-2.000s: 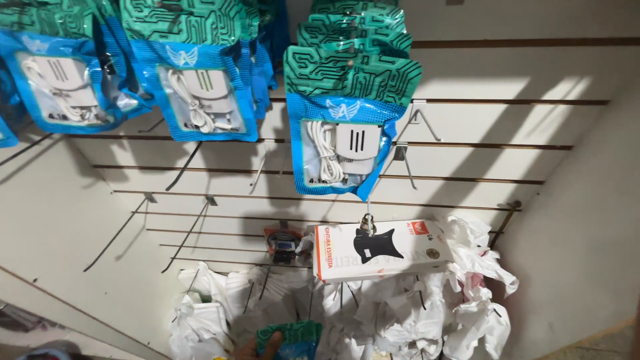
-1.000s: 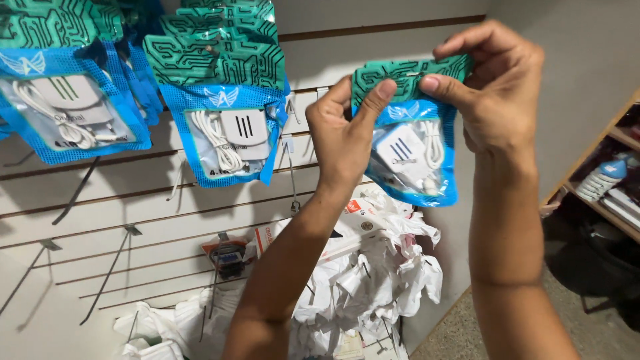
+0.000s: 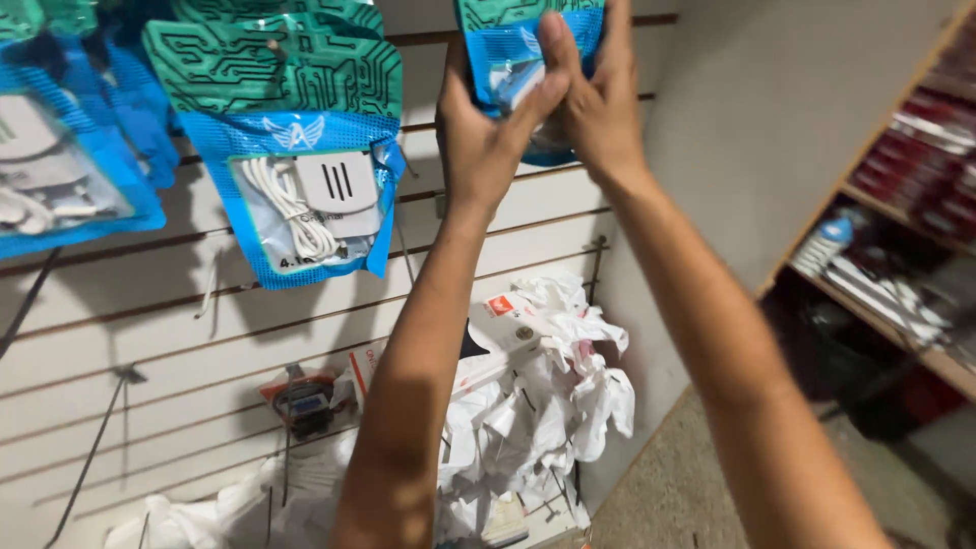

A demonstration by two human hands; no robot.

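My left hand (image 3: 492, 141) and my right hand (image 3: 606, 114) both grip a blue and green charger pouch (image 3: 499, 46) at the top of the view, its upper edge cut off by the frame. Both thumbs lie across its front, over the clear window. Left of my hands hangs a similar pouch (image 3: 267, 133) with a white charger and a coiled white cable behind its window. More such pouches (image 3: 145, 221) hang at the far left. Whether the held pouch touches a hook is hidden.
A slatted wall panel (image 3: 175, 320) carries bare metal hooks (image 3: 88, 450). Below my arms are a white box (image 3: 496, 351), crumpled white plastic bags (image 3: 534, 427) and a small packaged device (image 3: 309, 404). At right stands a shelf (image 3: 892, 309) with goods.
Two seconds ago one hand was low in view at a pouch. One second ago both hands held a pouch by its top; now they hold it higher in view, thumbs over its window.
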